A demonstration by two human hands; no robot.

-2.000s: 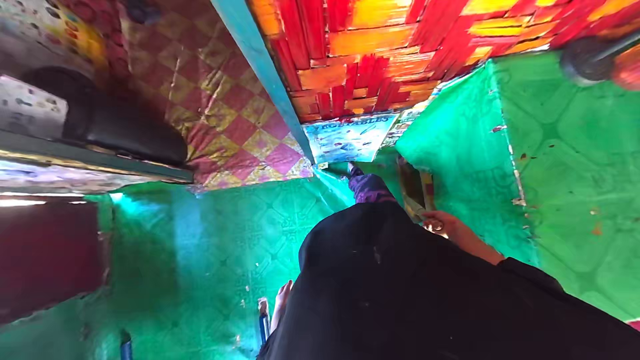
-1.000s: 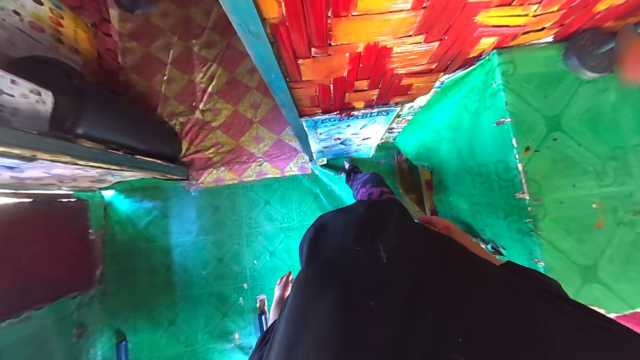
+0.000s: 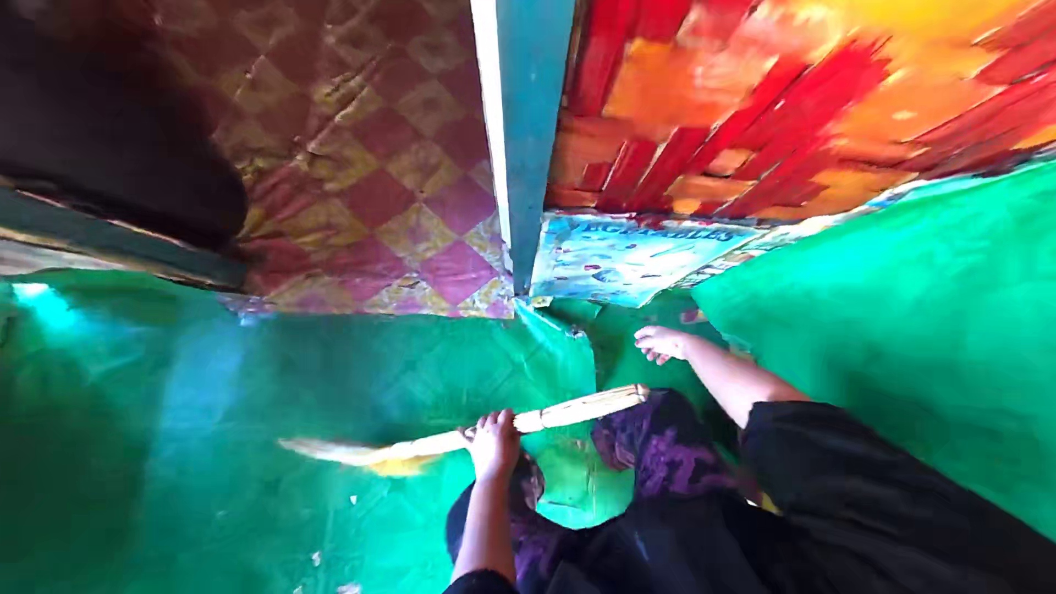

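My left hand (image 3: 494, 444) is closed around the middle of a long pale handled tool, which looks like a hand broom (image 3: 577, 410). Its thin, blurred end points left over the green floor sheet (image 3: 272, 388), and its thick end lies near my knee in purple patterned cloth. To the right, my right hand (image 3: 662, 344) reaches forward with its fingers loosely bent and apart, holding nothing visible. It is just below a blue printed vegetable poster (image 3: 635, 257) at the foot of the wall.
A blue-green post (image 3: 535, 124) stands between a checkered floor covering (image 3: 396, 206) and a red and orange woven wall (image 3: 742, 107). A dark bulky object (image 3: 107, 124) is at upper left, behind a low sill (image 3: 124, 239). Small pale scraps lie on the floor at the bottom.
Both forearms have come into view, the left one with the broom-like tool in hand. My right hand has moved forward toward the poster. The view has shifted closer to the floor.
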